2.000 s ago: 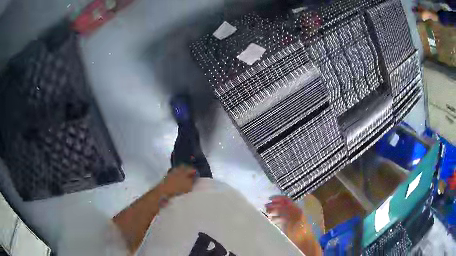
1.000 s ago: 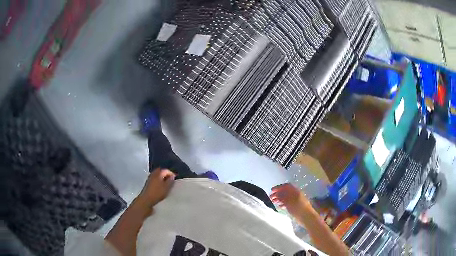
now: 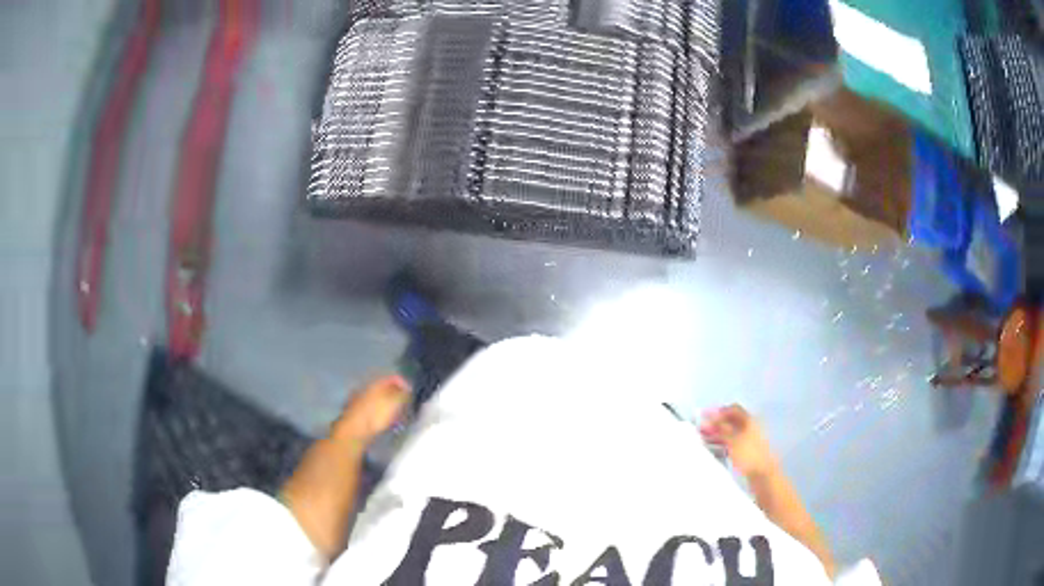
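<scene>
My left hand [image 3: 376, 406] is at the left edge of my white shirt, small and blurred, with its fingers curled. I cannot tell if it holds anything. My right hand [image 3: 733, 433] is at the shirt's right side, with a thin dark line near its fingertips. I cannot tell whether that is a tool. Neither hand touches the tall dark stacks with pale striped edges [image 3: 561, 137], which stand on the floor in front of me.
Two long red bars [image 3: 206, 172] lie at the left, beside a black grid pallet [image 3: 218, 429]. At the right are an open cardboard box [image 3: 853, 172], a blue bin [image 3: 950, 212], a green-topped bench [image 3: 916, 52] and an orange round seat [image 3: 1015, 349]. Pale specks dot the floor.
The view has turned right and the stacks now stand straight ahead. The pallet has shifted lower, the red bars show more fully, and the orange round thing has come into view.
</scene>
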